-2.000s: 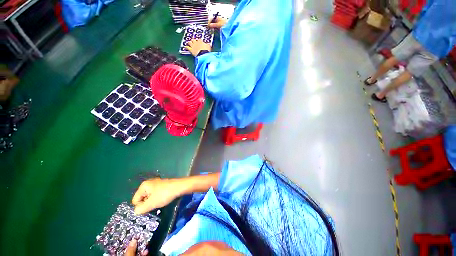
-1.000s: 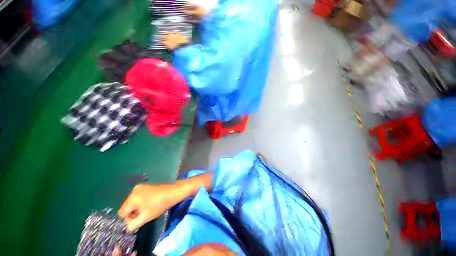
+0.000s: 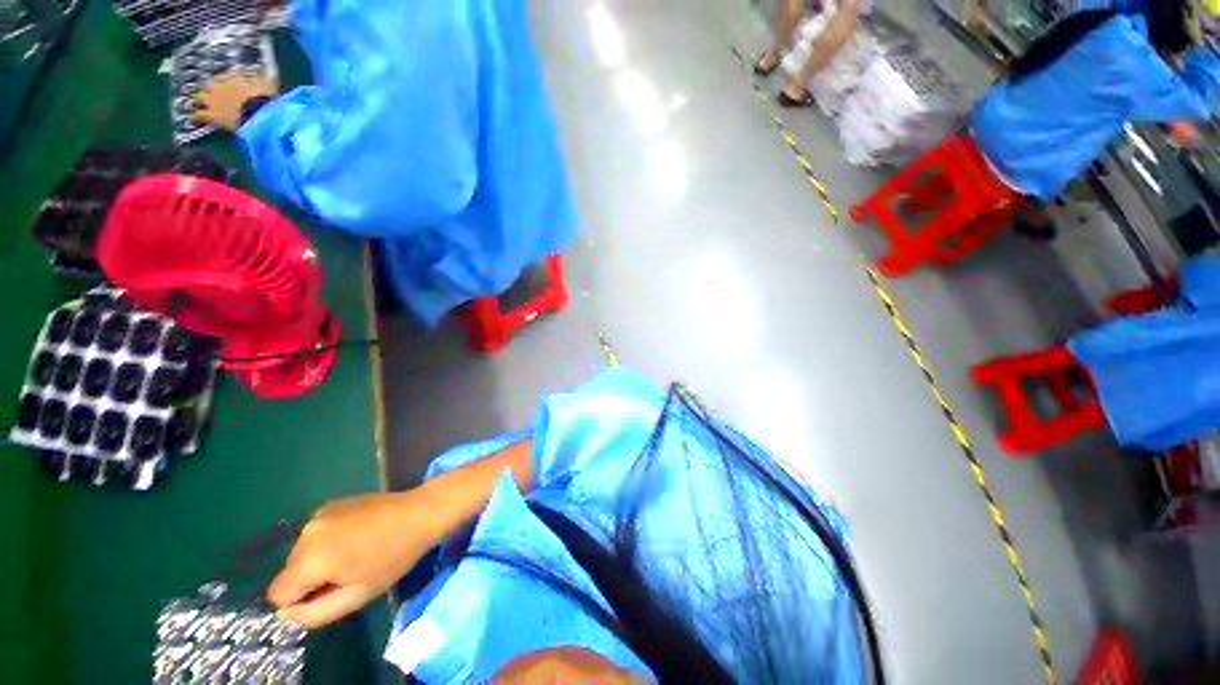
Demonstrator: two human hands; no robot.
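Observation:
A batch of small silver and dark parts (image 3: 221,649), in close rows, lies on the green mat at the bottom left and is cut off by the lower edge. My right hand (image 3: 351,551) is bare and reaches in from the blue sleeve. Its fingers are curled, with the fingertips at the upper right edge of the batch. Whether it pinches a part cannot be told. My left hand is not in view.
A red fan (image 3: 214,261) stands on the bench beside white-and-black trays (image 3: 114,381) and darker trays (image 3: 80,201). A person in a blue smock (image 3: 401,121) handles a patterned sheet beyond. Red stools (image 3: 930,208) and other people are at the right.
The view has swung right, so bench, fan and trays sit further left. My left fingertips, earlier at the batch's lower edge, are out of the picture. My right hand stays beside the batch.

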